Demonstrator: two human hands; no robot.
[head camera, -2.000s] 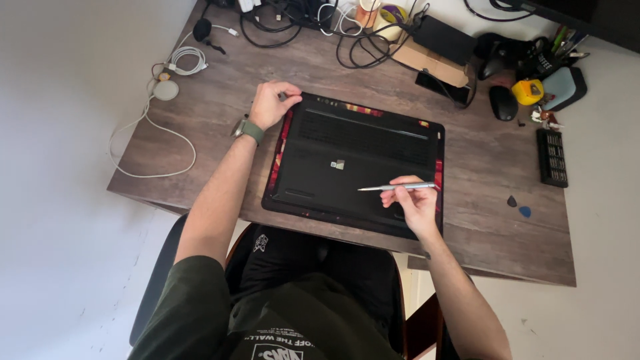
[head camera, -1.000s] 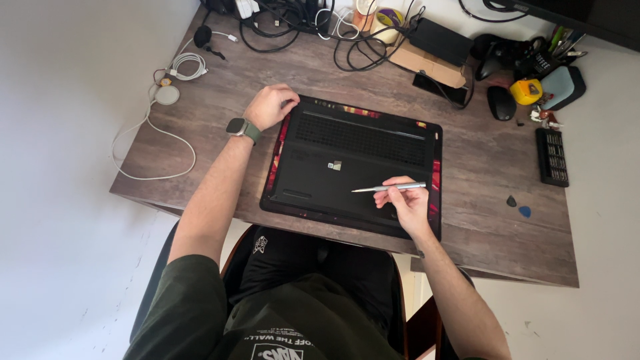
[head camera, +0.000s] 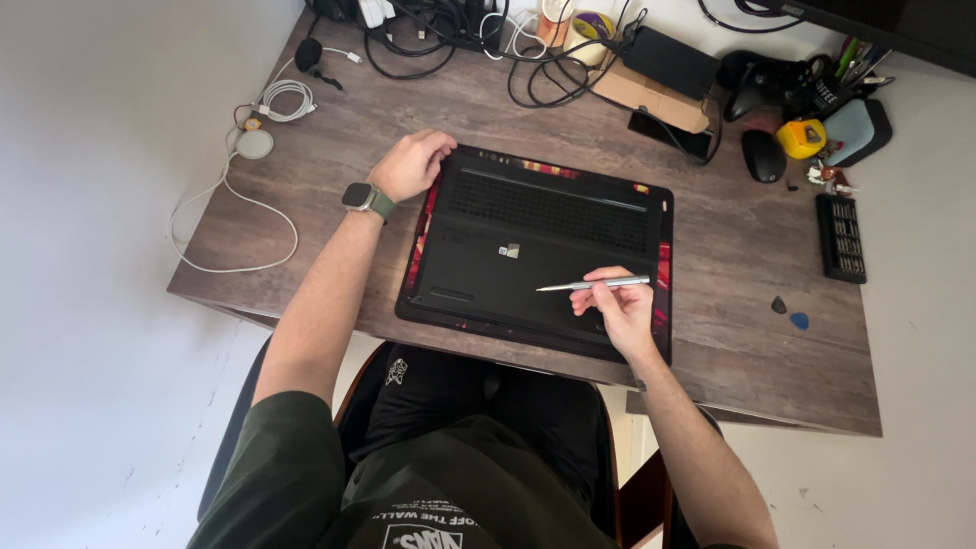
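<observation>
A black laptop (head camera: 526, 282) lies bottom side up, its vent grille toward the far side, on a dark mat with red patterned edges (head camera: 415, 263). My left hand (head camera: 412, 164), with a watch on the wrist, rests at the far left corner of the mat, fingers curled; whether it pinches the edge is not clear. In my right hand (head camera: 621, 309) is a slim silver precision screwdriver (head camera: 610, 283), held nearly level over the laptop's near right part, its tip pointing left. A black case of screwdriver bits (head camera: 841, 238) and two picks, one dark (head camera: 778, 305) and one blue (head camera: 798, 320), lie to the right.
Along the far side are tangled black cables (head camera: 553, 80), a black power adapter (head camera: 671, 61) on a cardboard box (head camera: 648, 95), and tape rolls (head camera: 591, 38). A mouse (head camera: 764, 155) and yellow tape measure (head camera: 801, 138) stand far right. A white charging cable (head camera: 293, 229) loops at left.
My right hand and the screwdriver have shifted slightly to the left and nearer to me over the laptop. My left hand stays at the far left corner.
</observation>
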